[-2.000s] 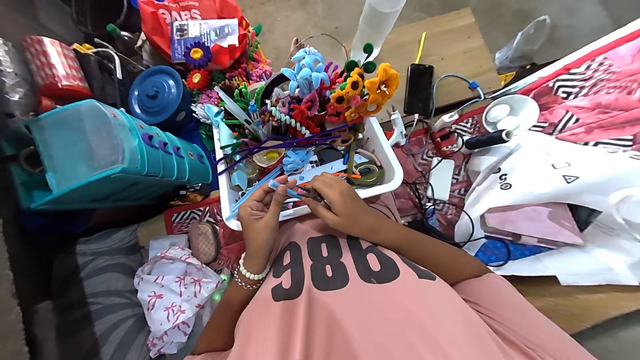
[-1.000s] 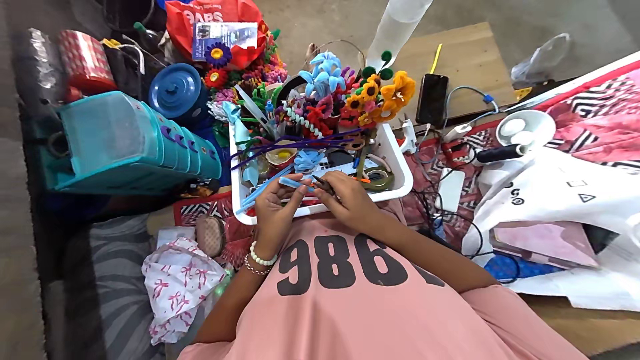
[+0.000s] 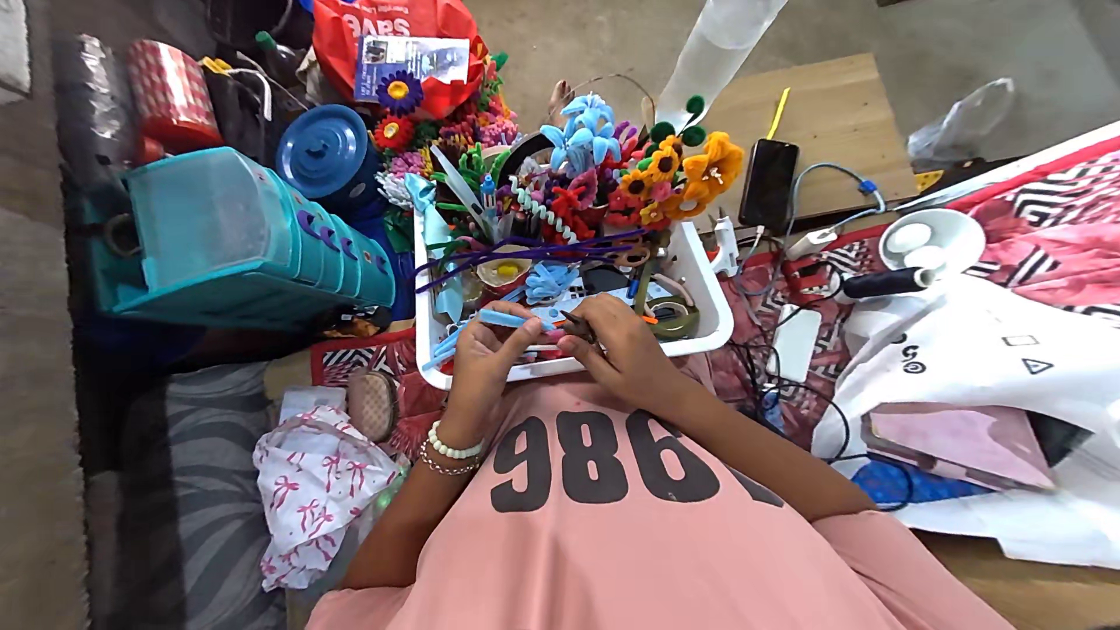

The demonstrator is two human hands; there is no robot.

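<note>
My left hand [image 3: 492, 348] pinches a light blue strip [image 3: 506, 319], which looks like pipe cleaner, over the near edge of a white plastic basket [image 3: 719, 302]. Close beside it, my right hand [image 3: 610, 343] is closed on a small dark tool [image 3: 577, 325] whose tip points at the blue piece; its kind is not clear. Under and beyond the hands, the basket holds a light blue fuzzy bundle [image 3: 551, 282], a green tape roll [image 3: 672, 317] and purple pipe cleaners [image 3: 534, 254]. Pipe-cleaner flowers, blue [image 3: 584, 131] and orange [image 3: 713, 166], rise at its back.
Left of the basket stands a teal drawer unit [image 3: 262, 236], with a blue lidded container [image 3: 324, 150] behind. A white glue gun [image 3: 724, 247], a black phone [image 3: 769, 184], cables and a white bowl [image 3: 931, 241] lie to the right. A patterned cloth bag [image 3: 319, 494] sits at lower left.
Both hands stay together over the basket's near edge, with small shifts of fingers and wrists. The blue strip remains in my left hand. The view has shifted slightly.
</note>
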